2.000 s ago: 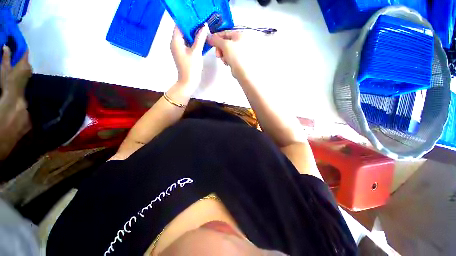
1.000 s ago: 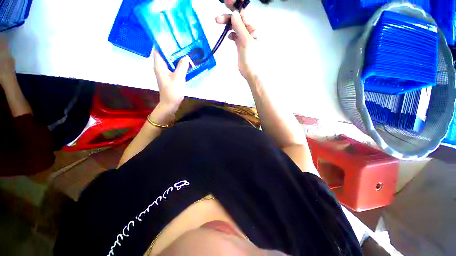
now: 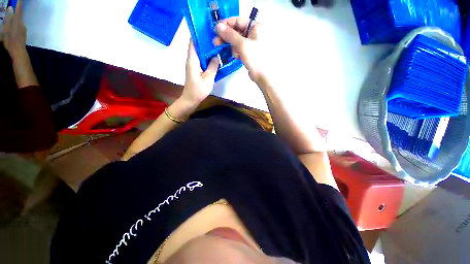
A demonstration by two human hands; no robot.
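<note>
My left hand grips the near end of a blue blister tray, tilted above the table, with the thumb over its lower recess. A black cable coil sits in that recess. A USB plug with a silver tip and black grip lies in the tray's upper part. My right hand is over the tray, its fingertips pinching the cable just below this plug. The cable's other black end sticks up from between my right fingers. The tray's far end is cut off by the frame's top edge.
Another blue tray lies on the white table to the left. A grey basket at the right holds stacked blue trays and white-edged cards. Blue stacks stand behind it. Another person's hand is at the far left. Red stools stand below.
My right hand has come back from the far side onto the tray. A plug now lies in the tray's upper part. The whole view has shifted slightly.
</note>
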